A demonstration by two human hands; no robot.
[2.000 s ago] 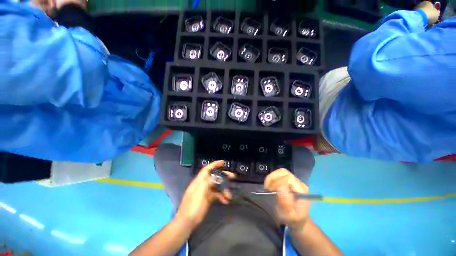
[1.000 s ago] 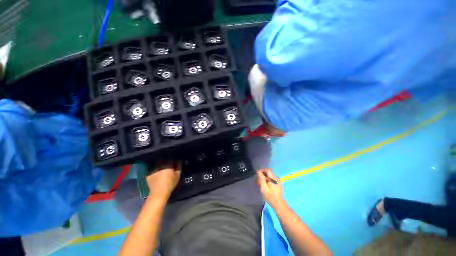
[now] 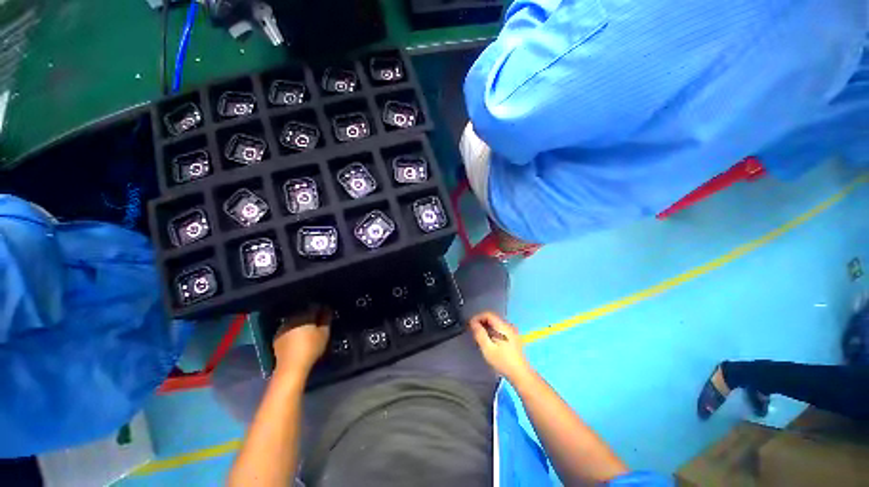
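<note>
The black lap tray [image 3: 381, 358] lies on my lap, with small black camera units in its pockets. My left hand [image 3: 302, 340] reaches into its left end; the fingertips are in shadow, and whether they hold a unit is hidden. My right hand [image 3: 497, 344] is just right of the tray, fingers curled round a thin dark tool [image 3: 495, 333] of which only a short piece shows. Above the lap tray, two overlapping black foam trays [image 3: 314, 273] hold a camera unit [image 3: 317, 242] in each visible pocket.
A green bench [image 3: 86, 81] with a blue cable [image 3: 186, 43] is at upper left. People in blue smocks sit close at left [image 3: 76, 323] and right [image 3: 648, 124]. A person's leg [image 3: 791, 380] and a brown box [image 3: 810, 452] are at lower right.
The view has turned, and the trays now sit further left. My left hand has gone from holding a camera unit above the lap into the tray. My right hand has moved away from my left.
</note>
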